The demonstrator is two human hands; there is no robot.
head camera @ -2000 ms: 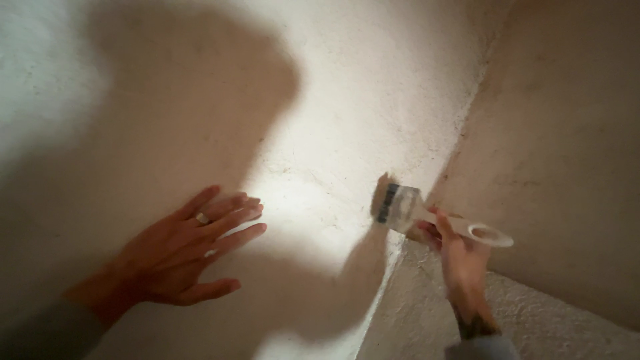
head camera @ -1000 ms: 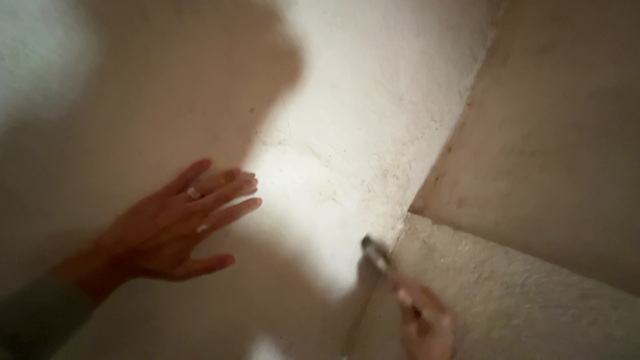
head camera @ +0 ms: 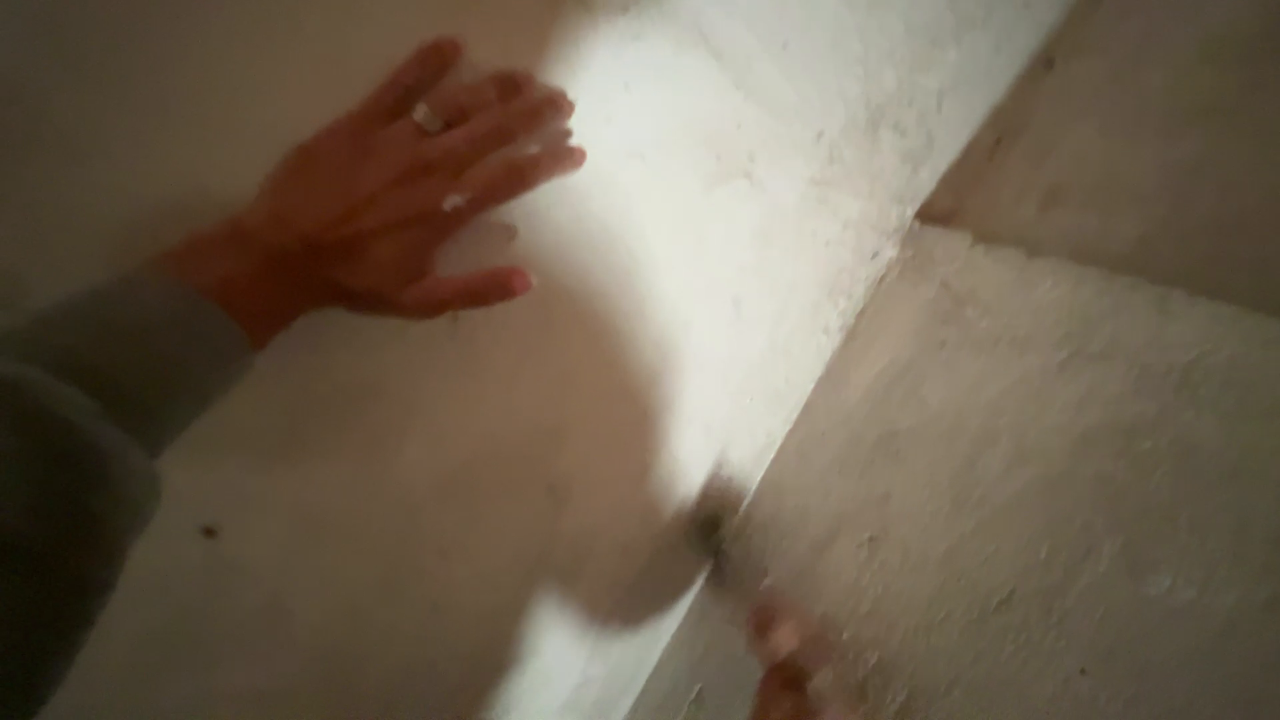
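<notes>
My left hand (head camera: 390,200), with a ring on one finger and fingers spread, lies against the pale plastered wall (head camera: 730,270) and holds nothing. Low in the view, my right hand (head camera: 790,650) is closed around a paintbrush (head camera: 715,525), both blurred by motion. The dark bristles meet the corner line where the wall joins a second rough surface. Blur hides most of the brush handle.
To the right is a rough plastered surface (head camera: 1030,450), with a darker panel (head camera: 1150,150) above it; their edges meet the wall at one corner point. Shadows of the arm and body fall across the wall. A small dark spot (head camera: 209,532) marks it at lower left.
My right hand has moved the brush down along the corner line, away from the point where the edges meet. My left hand stays spread on the wall. The view has shifted.
</notes>
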